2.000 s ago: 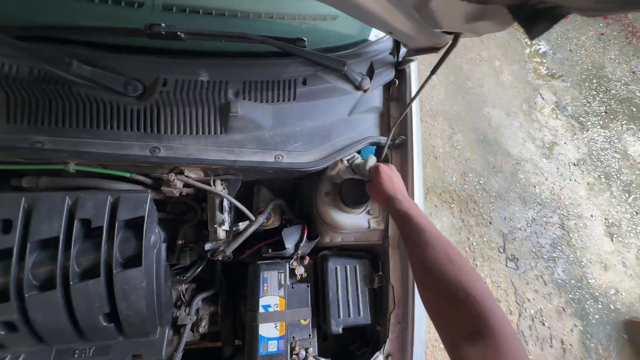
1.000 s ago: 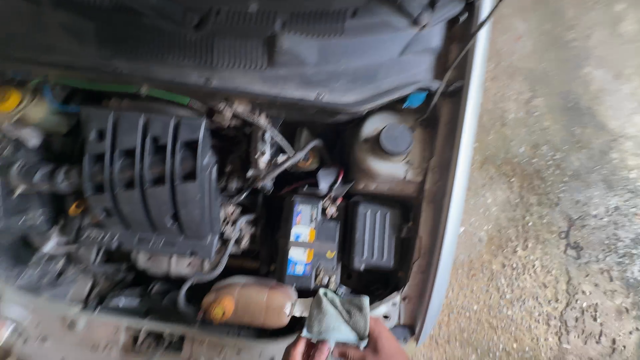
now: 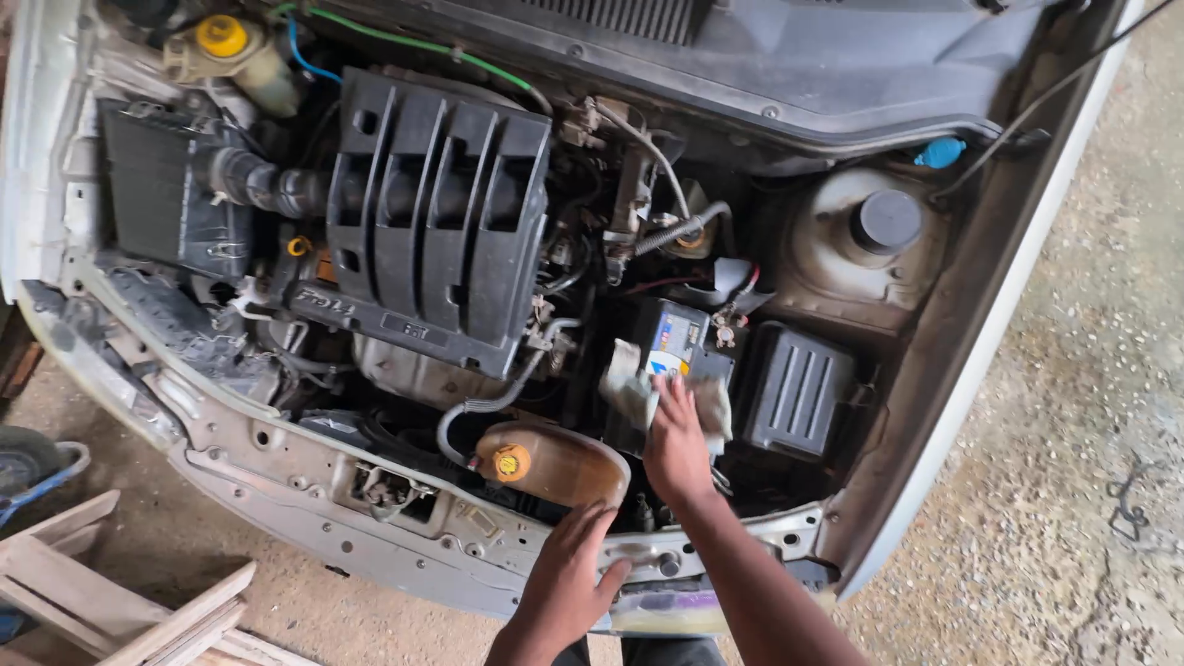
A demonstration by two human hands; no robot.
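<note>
My right hand [image 3: 680, 444] lies on a pale cloth [image 3: 712, 407], pressing it against the top of the car battery [image 3: 678, 333]; its fingertips reach the battery's label. The cloth bunches out on both sides of the hand. My left hand [image 3: 572, 573] rests on the front crossmember by the end of the brownish coolant expansion tank [image 3: 564, 462], its fingers extended and no object in it. The tank has a yellow cap [image 3: 510, 462]. Right of the battery sits a ribbed black plastic box [image 3: 800, 388].
A black engine cover [image 3: 435, 222] fills the middle of the bay, with an air filter box [image 3: 166, 185] to its left. A thin hood prop rod [image 3: 1045, 102] crosses the upper right. Wooden boards [image 3: 120, 592] lie on the ground at lower left.
Two seconds ago a hand was at the strut tower near the blue cap; one second ago the cloth was held at the bay's front edge. Now it is on the battery. The view has shifted left.
</note>
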